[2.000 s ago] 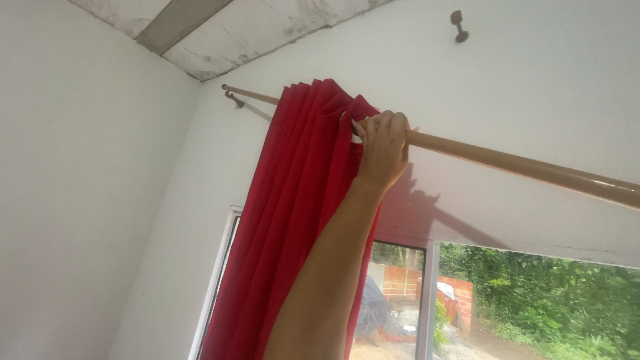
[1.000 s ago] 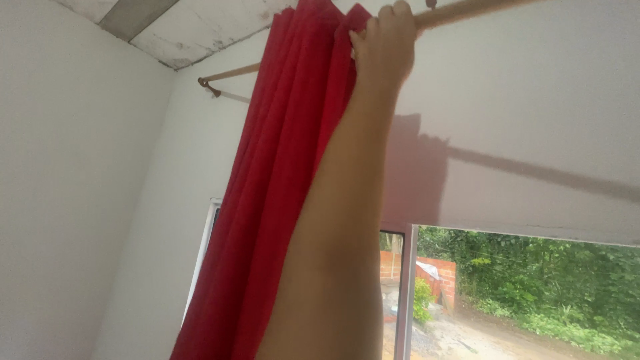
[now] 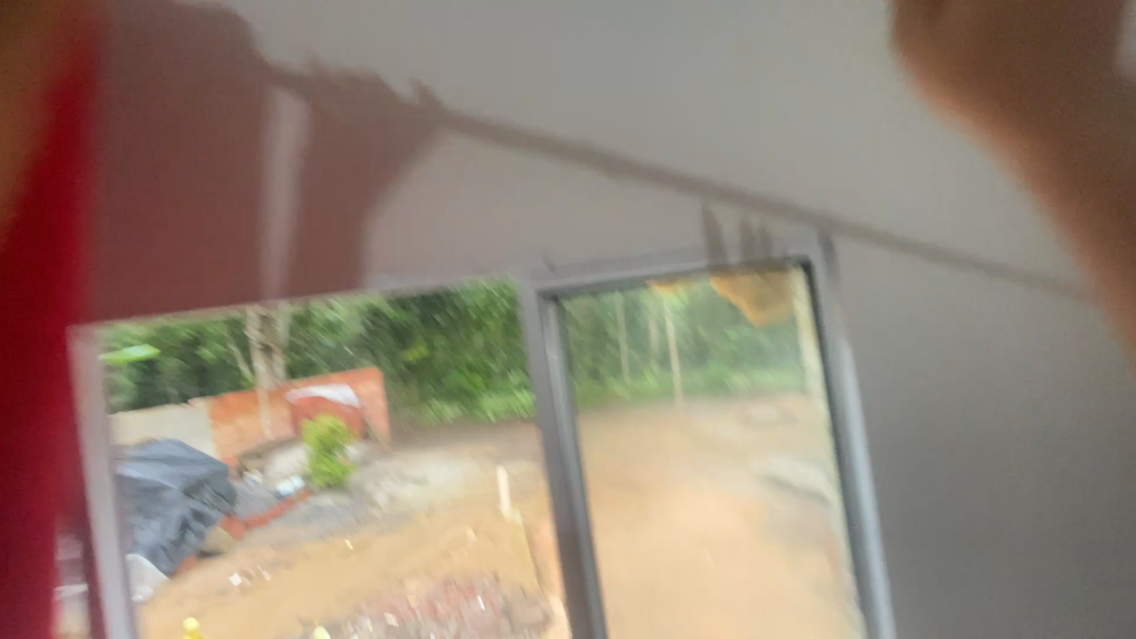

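The red curtain (image 3: 53, 373) hangs along the left edge, blurred. A blurred, skin-toned strip, apparently part of my left arm, shows beside it in the top left corner; my left hand is outside the picture. At the upper right, my right hand (image 3: 994, 53) is raised in front of the wall, blurred and cut off by the top edge, so its fingers and anything in them are hidden. The curtain rod itself is out of view. Its shadow (image 3: 621, 164) slants down to the right across the wall, with shadows of the curtain and an arm at its left.
A window with a grey metal frame (image 3: 568, 461) fills the lower middle, beneath the white wall (image 3: 994, 461). Through its glass show trees, bare ground, a low brick wall (image 3: 257, 417) and a dark tarp (image 3: 173, 497).
The view has swung down and right, so the rod has left the picture and more window shows. The hand seen earlier at the curtain top is gone from view; a raised hand now shows at the upper right.
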